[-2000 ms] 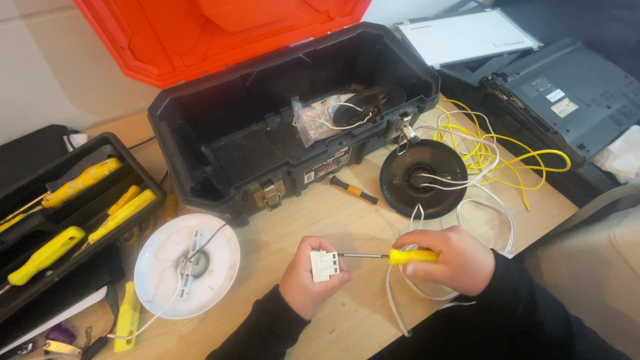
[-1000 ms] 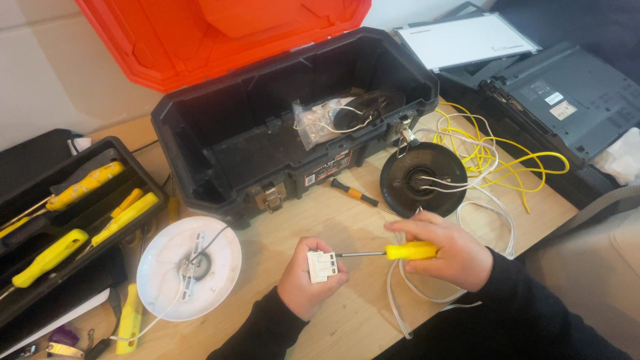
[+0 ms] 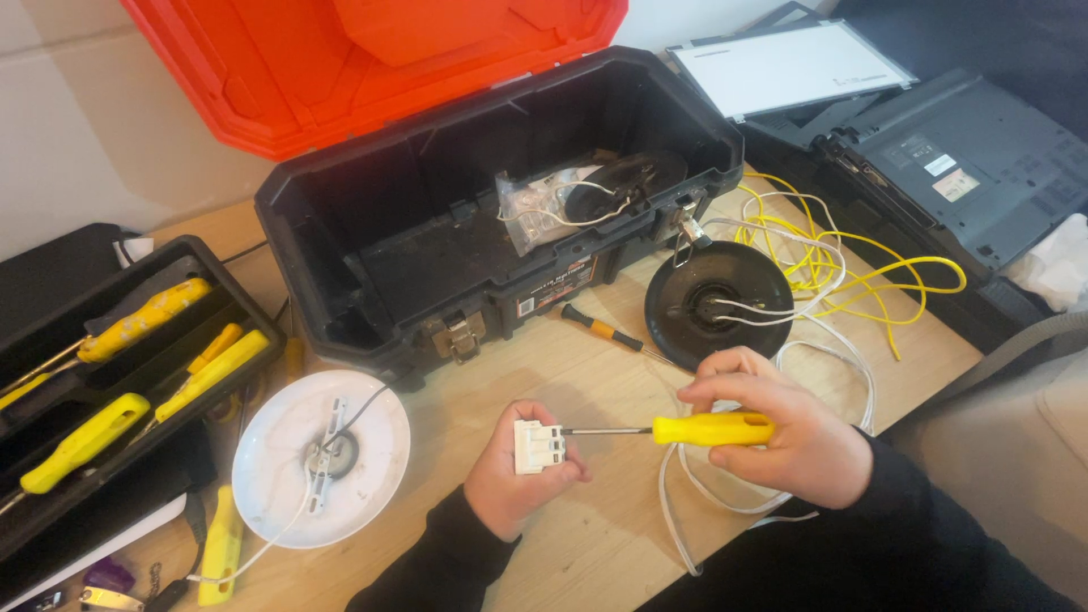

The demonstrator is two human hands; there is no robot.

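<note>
My left hand (image 3: 523,472) holds a small white plastic electrical connector block (image 3: 537,447) above the wooden table. My right hand (image 3: 786,425) is at the yellow handle of a screwdriver (image 3: 712,429), fingers loosely curled around it and some lifted off. The screwdriver lies level, its shaft reaching left to the block's right side; whether the tip sits in a slot cannot be told. Beyond my right hand rests a round black lamp base (image 3: 718,302) with white wires. A round white fixture plate (image 3: 321,459) with a metal bracket lies left of my left hand.
A black toolbox (image 3: 399,331) with a raised red lid stands behind, holding a plastic bag. A small orange-black screwdriver (image 3: 601,327) lies before it. At left sits a tool tray (image 3: 272,327) with yellow-handled tools. Yellow cable (image 3: 914,262), white cable (image 3: 858,365) and an upturned laptop (image 3: 960,170) are at right.
The fingers of my right hand have opened somewhat and shifted on the screwdriver handle. My left hand keeps the white block in about the same place.
</note>
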